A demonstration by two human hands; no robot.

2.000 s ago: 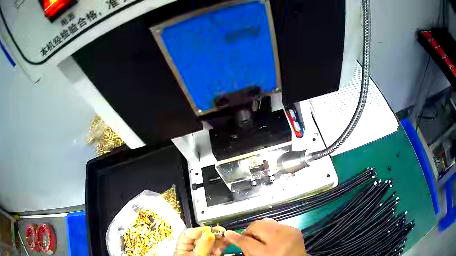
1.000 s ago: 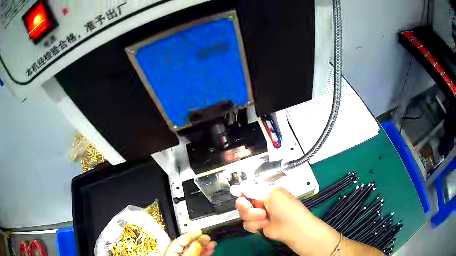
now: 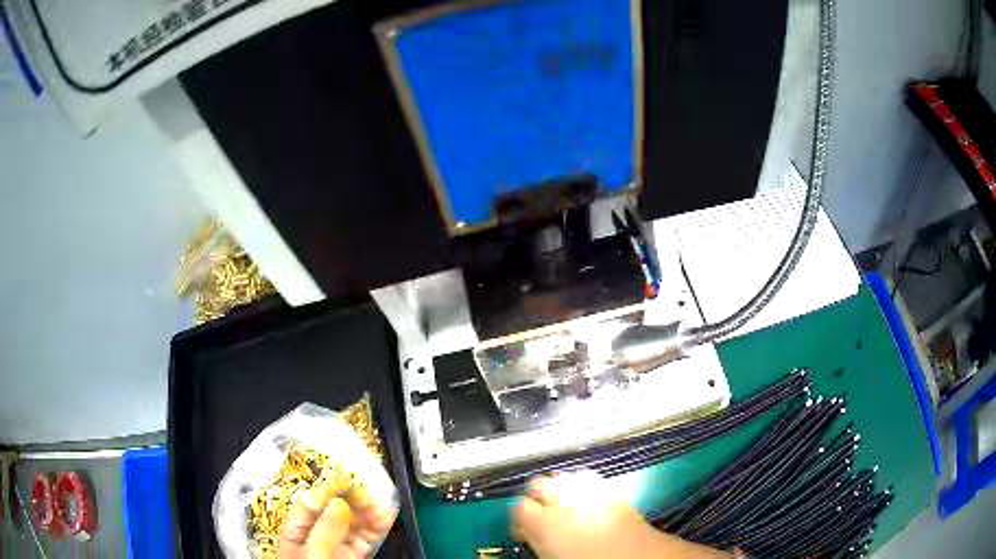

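My left hand (image 3: 333,526) is over the open clear bag of gold parts (image 3: 286,480) in the black tray, at the bottom edge. Yellowish covers are on its fingertips, which are bent together; whether they hold a part is unclear. My right hand (image 3: 579,519) is low on the green mat, in front of the machine base, washed out by glare. Its fingertips point left, and what they hold cannot be told. A small gold end (image 3: 491,552) shows below them at the frame's edge. Black coaxial cables (image 3: 765,480) lie fanned on the mat, and some run along the machine base.
The crimping machine's die (image 3: 568,366) stands ahead under the blue cover plate (image 3: 524,109). The lamp head (image 3: 650,347) is beside it on a gooseneck. The black tray (image 3: 289,360) is left, with a spare gold bag (image 3: 224,273) behind. A paper sheet (image 3: 754,262) lies right.
My right hand has moved from the die down to the mat. My left hand has moved left, over the bag of gold parts. The camera view has shifted.
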